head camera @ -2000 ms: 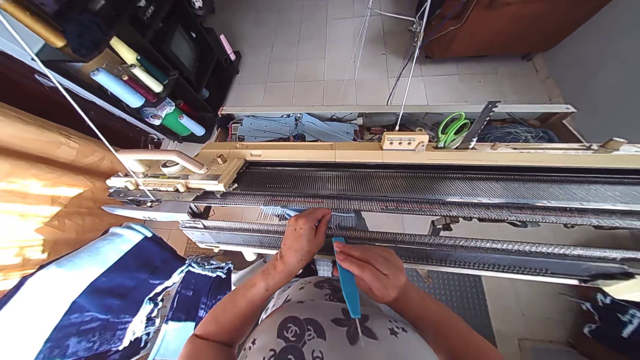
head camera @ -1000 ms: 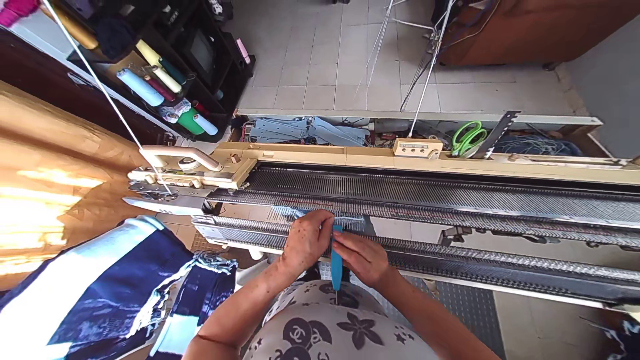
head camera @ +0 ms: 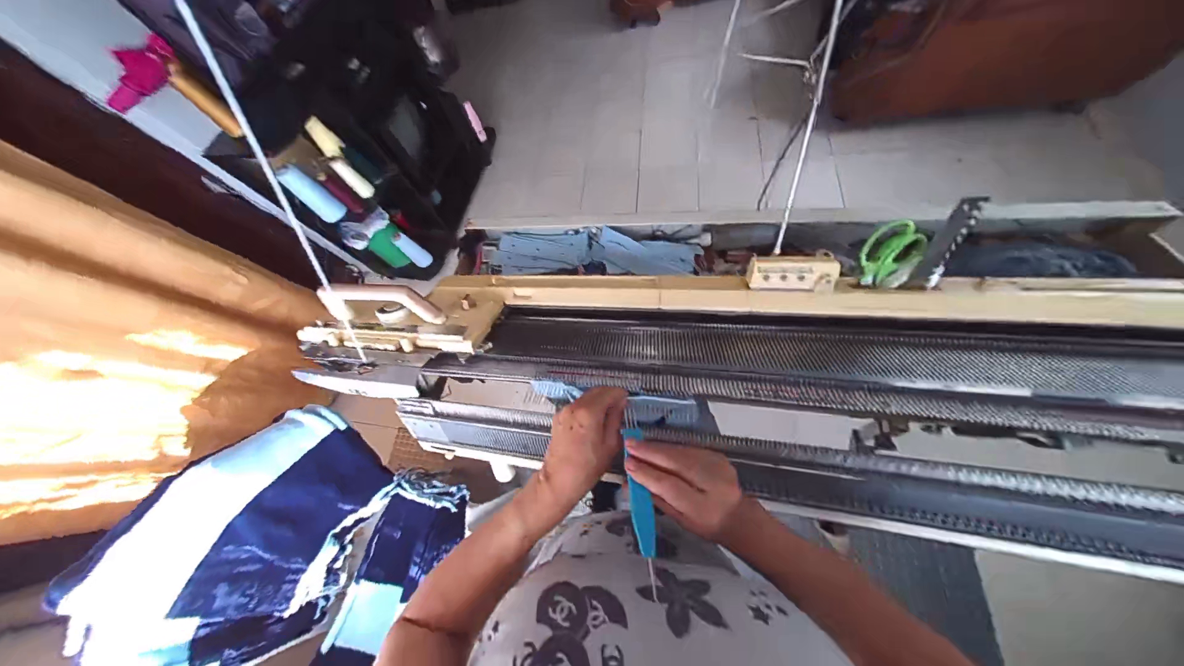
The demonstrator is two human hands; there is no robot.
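Note:
A blue-handled transfer tool [head camera: 640,509] is held in my right hand [head camera: 689,486], its handle pointing back at my shirt and a thin metal prong sticking out at the near end. Its far prongs reach the needle bed of a knitting machine [head camera: 832,370]. Beside the tool's far end, my left hand [head camera: 587,439] rests at the needles with its fingers bent; whether they pinch anything is hidden. Light-blue knitted fabric [head camera: 680,409] hangs between the two needle beds, partly behind my left hand.
The knitting carriage [head camera: 398,324] sits at the machine's left end. Behind the beds are a tension unit [head camera: 793,272], green-handled scissors [head camera: 893,252] and a black toothed strip [head camera: 953,236]. Navy and white knitted pieces [head camera: 250,536] lie at left, near yarn cones [head camera: 312,192] on a shelf.
The blue tool has swung from a slant to nearly upright in the view, and my right hand has come closer to my left. My left hand stays at the needles.

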